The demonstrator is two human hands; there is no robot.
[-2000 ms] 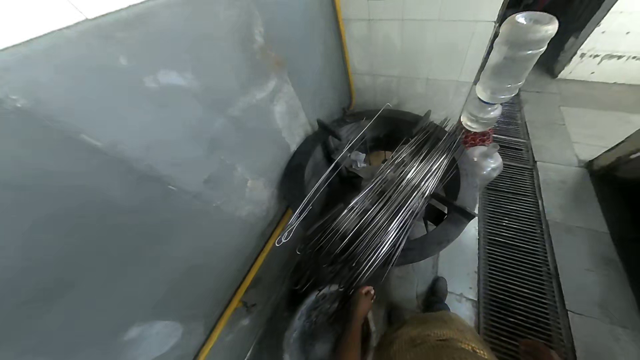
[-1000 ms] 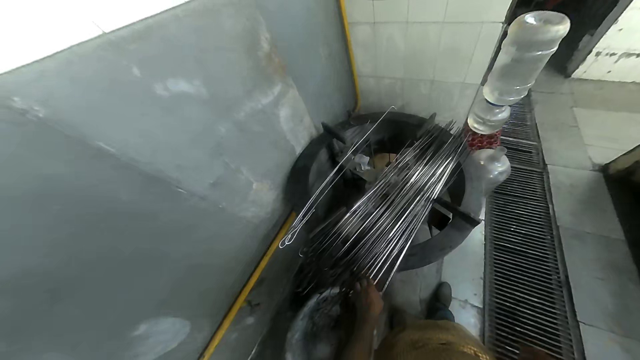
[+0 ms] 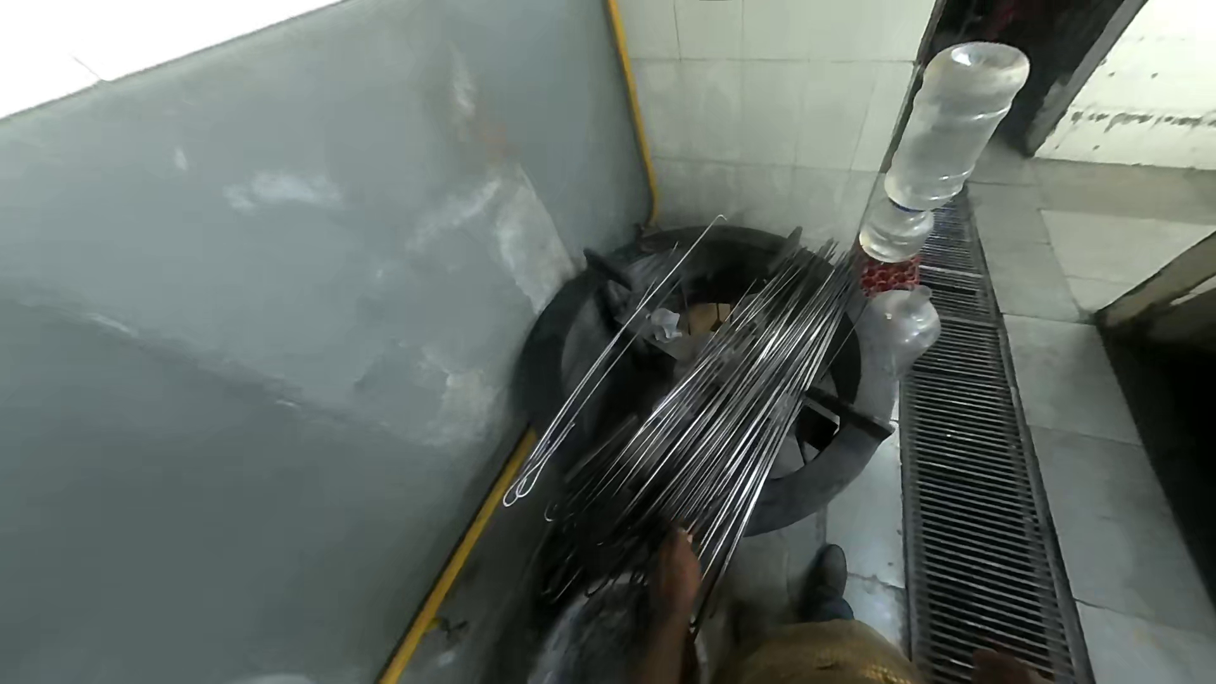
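A big bundle of thin metal skewers [image 3: 731, 399] lies slantwise across a round black burner stand [image 3: 807, 494]. Their near ends, some hooked or looped, gather by my left hand [image 3: 676, 570], which touches them from below; its fingers are blurred, so I cannot tell whether it grips any. A few looped skewers [image 3: 598, 375] rest apart on the stand's left side. Only a dark, blurred part of my right hand [image 3: 1002, 667] shows at the bottom edge on the right, away from the skewers; its fingers are hidden.
Clear plastic bottles [image 3: 955, 123] stand at the burner's right, near a metal floor drain grate [image 3: 969, 456]. A grey wall panel [image 3: 285, 285] and a yellow pipe [image 3: 461, 560] flank the left side. A greyish rounded object [image 3: 594, 632] sits beside my left hand.
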